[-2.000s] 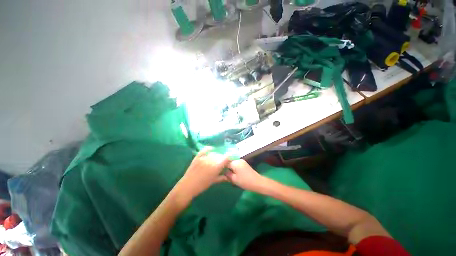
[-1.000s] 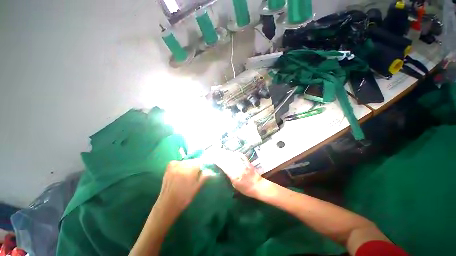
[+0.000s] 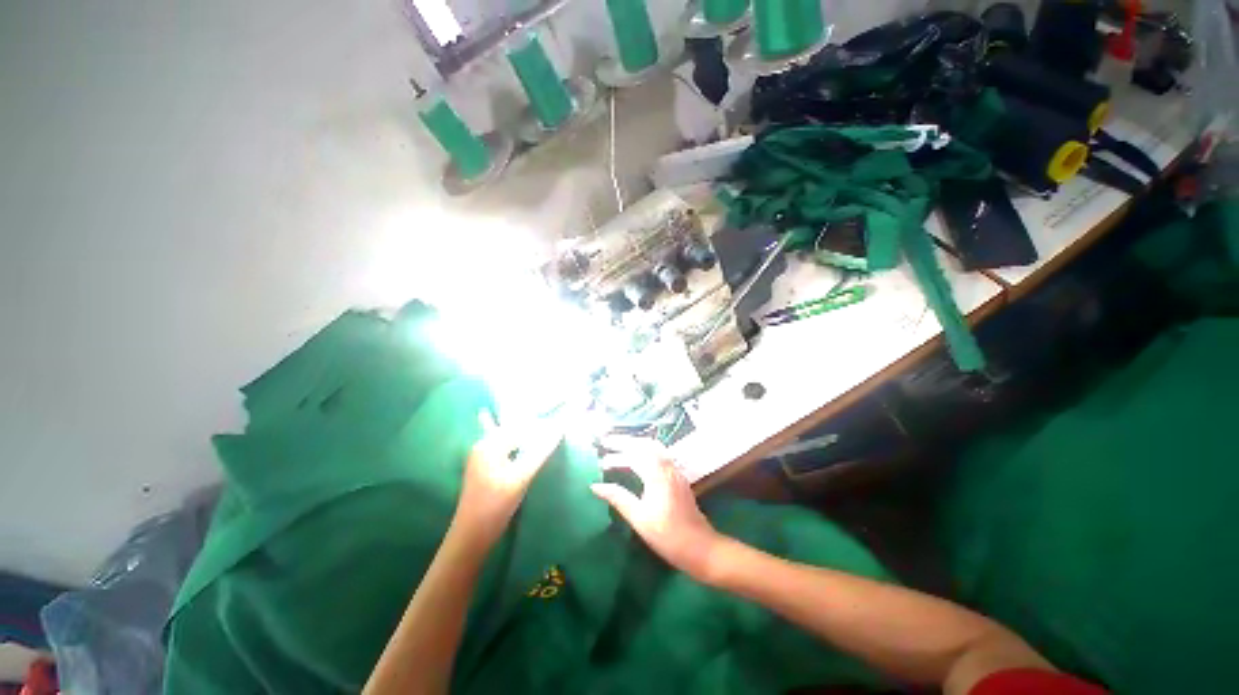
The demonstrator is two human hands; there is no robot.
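The green cloth (image 3: 544, 625) hangs from the machine's left end over my lap, with part of a yellow print showing. The pale overlock machine (image 3: 639, 272) has dark round knobs; its needle area is hidden by glare. My left hand (image 3: 503, 468) pinches the cloth's edge right beside the glare, its fingertips washed out. My right hand (image 3: 659, 502) is on the right of it at the cloth's edge, thumb and fingers apart in a curve, holding nothing that I can see.
Green-handled snips (image 3: 822, 306) lie on the white table (image 3: 802, 380) near tangled green strips (image 3: 870, 190). Green thread cones (image 3: 541, 82) stand behind the machine. Dark cones (image 3: 1026, 143), a black bag (image 3: 870, 68) and a flat black rectangle (image 3: 988, 224) are farther back. A green mound (image 3: 1114, 502) lies right.
The hands were together on the cloth's edge, then moved apart. My right hand has opened and drawn back from the glare. The yellow print has come into view on the cloth.
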